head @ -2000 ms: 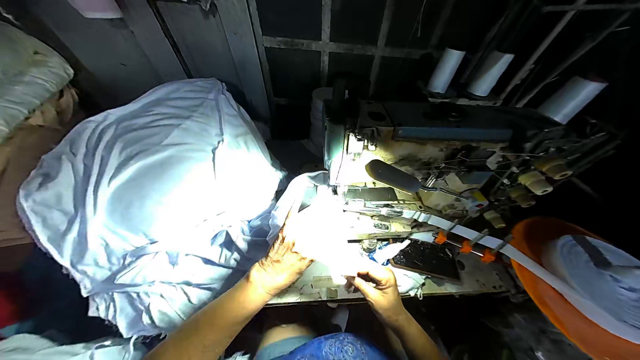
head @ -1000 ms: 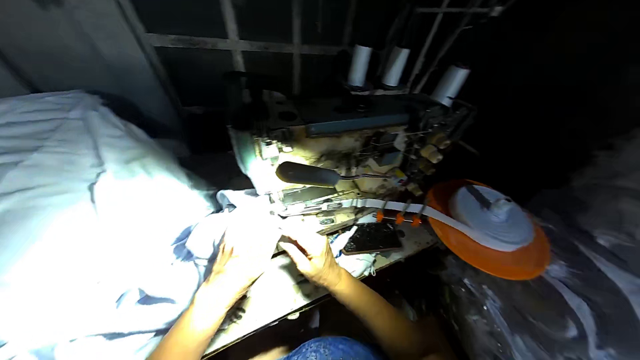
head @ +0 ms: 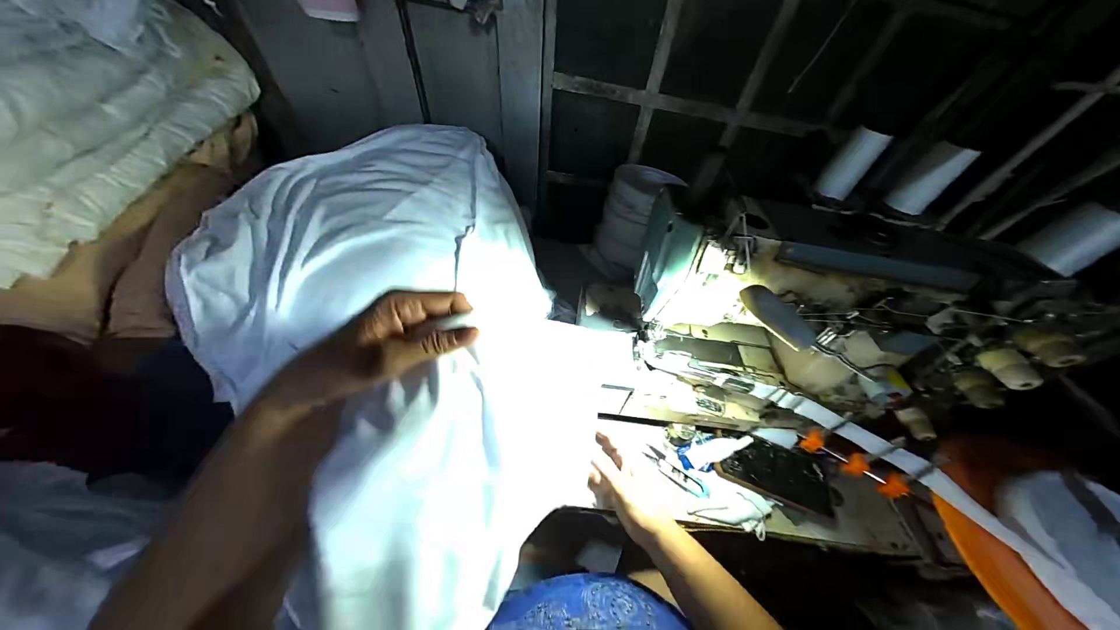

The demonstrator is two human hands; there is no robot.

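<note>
My left hand (head: 416, 337) pinches white fabric (head: 376, 236) between thumb and fingers, raised left of the sewing machine (head: 678, 262). The cloth spreads from a large heap at the left, under my left hand, and runs to the machine's needle area, where glare hides detail. My right hand (head: 621, 481) lies with fingers apart at the cloth's right edge, on the machine table. A white tape (head: 840, 424) runs past orange guides (head: 853, 465) toward the machine.
White thread cones (head: 853, 164) stand behind the machine. Thread snips (head: 678, 472) and a dark flat object (head: 779, 477) lie right of my right hand. An orange dish (head: 989, 542) with a white roll is at the far right. A padded pile (head: 114, 131) is at upper left.
My left hand has moved left and up from the needle area, lifting cloth. My right hand, earlier with fingers bent at the cloth, is now spread flatter. The view has swung left since one second ago.
</note>
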